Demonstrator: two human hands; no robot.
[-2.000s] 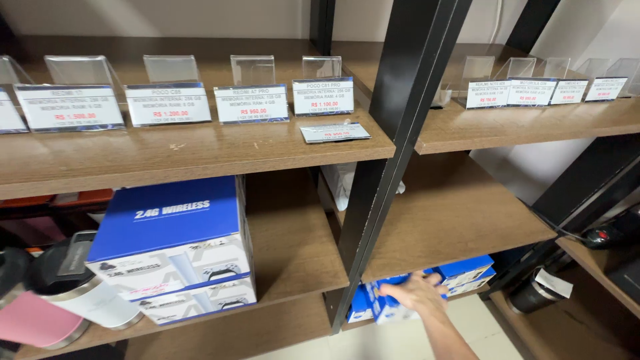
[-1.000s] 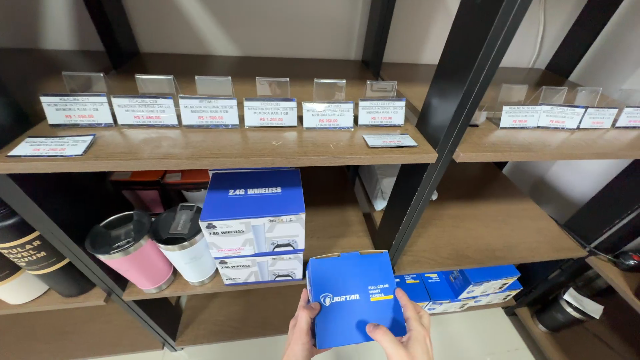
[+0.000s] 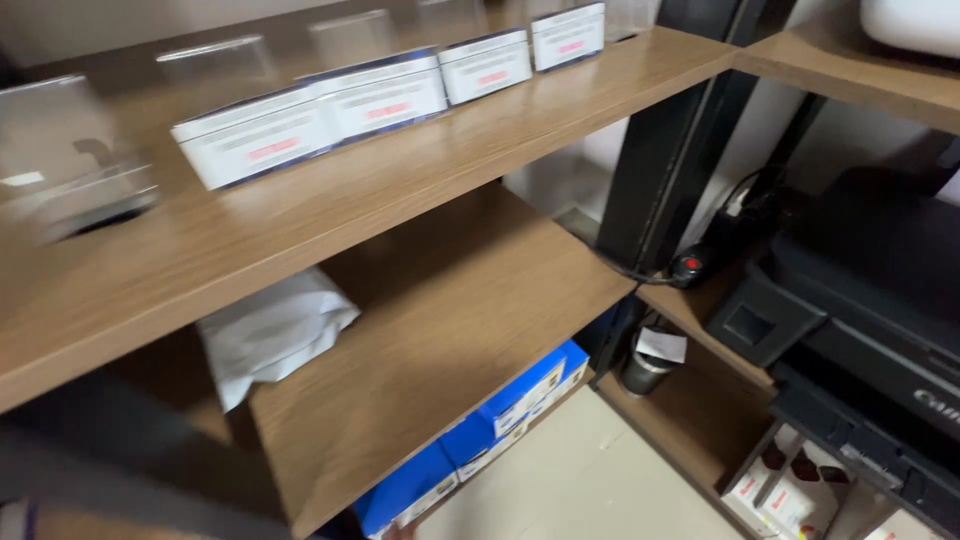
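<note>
Blue and white cardboard boxes (image 3: 469,442) stand in a row on the lowest shelf, below the bare middle shelf board. At the bottom edge of the view, by the nearest box, a small blurred bit of fingers shows, seemingly my right hand (image 3: 401,532); its grip is hidden. My left hand is out of view. A crumpled white plastic bag (image 3: 281,330) lies at the left of the middle shelf. Along the upper shelf stand printed price cards (image 3: 390,94) and clear plastic display stands (image 3: 217,71).
A black Canon printer (image 3: 862,300) sits on the right-hand shelf unit. Below and left of it stands a dark tumbler (image 3: 646,367) with a paper on it. A black shelf post (image 3: 652,180) rises at the corner, with a cable and a red-buttoned black device (image 3: 688,268) beside it.
The view has swung right and closer to the shelves. One second ago both my hands held a blue Jortan box; that box and my left hand are now out of sight.
</note>
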